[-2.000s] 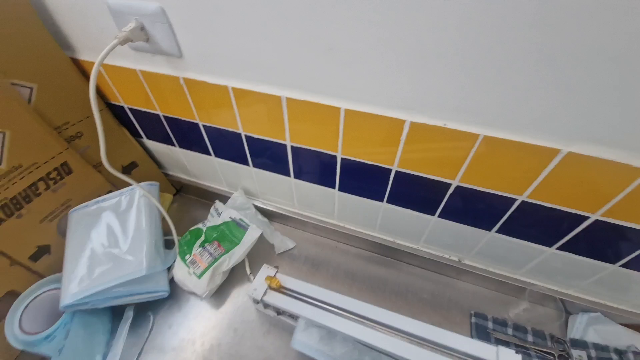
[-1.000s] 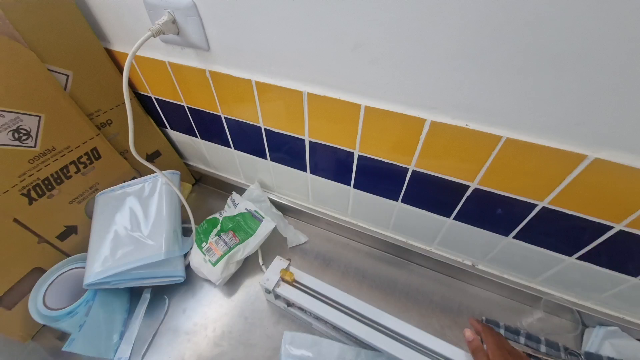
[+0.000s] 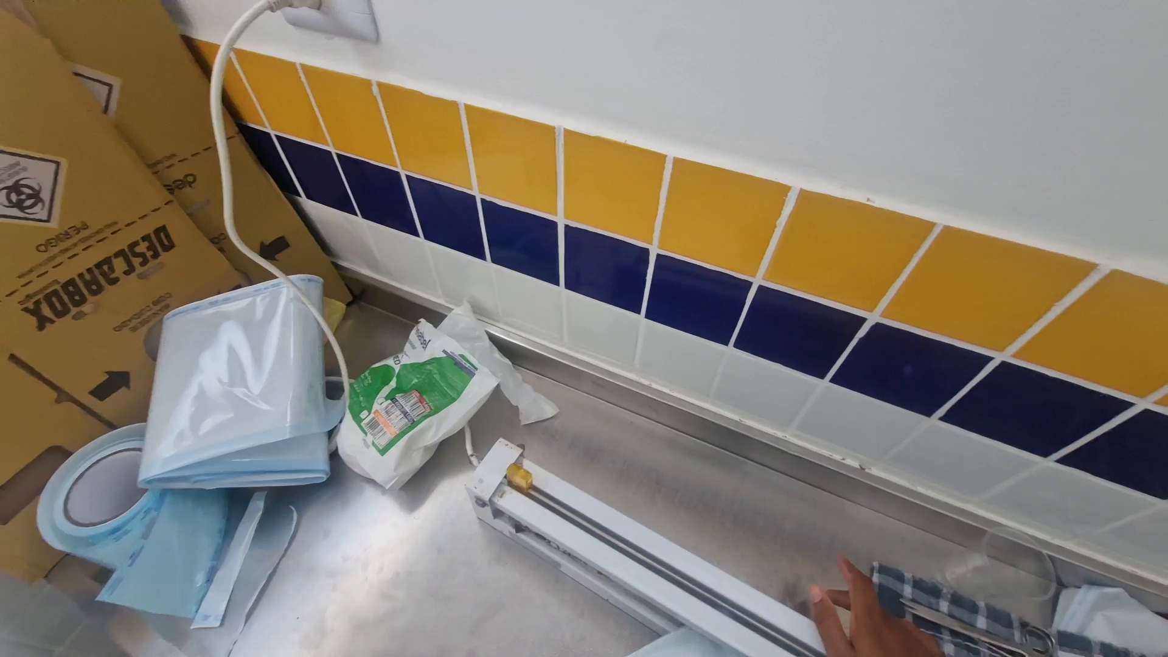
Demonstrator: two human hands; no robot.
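Note:
At the lower right edge of the head view, my right hand point(image 3: 876, 616) is partly in frame, fingers spread by the right end of a long white heat sealer point(image 3: 639, 566). I see nothing held in it. Just right of it, metal scissors point(image 3: 967, 628) lie on a dark checkered cloth point(image 3: 912, 586). Part of a pale blue pouch point(image 3: 684, 644) shows under the sealer's front side. A crumpled white and green package point(image 3: 415, 401) lies beyond the sealer's left end. Further left are a folded stack of sterilization pouches point(image 3: 233, 392) and a roll of blue pouch film point(image 3: 68, 493). My left hand is out of view.
Flat cardboard sharps-disposal boxes point(image 3: 82, 274) lean at the left. A white power cord point(image 3: 224, 155) hangs from the wall outlet point(image 3: 342, 18) across the pouches. A tiled wall borders the steel counter point(image 3: 392, 557). Clear round plastic point(image 3: 1004, 566) and white wrapping point(image 3: 1109, 611) are at the right.
My right hand, not visible two seconds ago, has come into view at the lower right and now reaches further in by the sealer. The sealer and packages lie as before.

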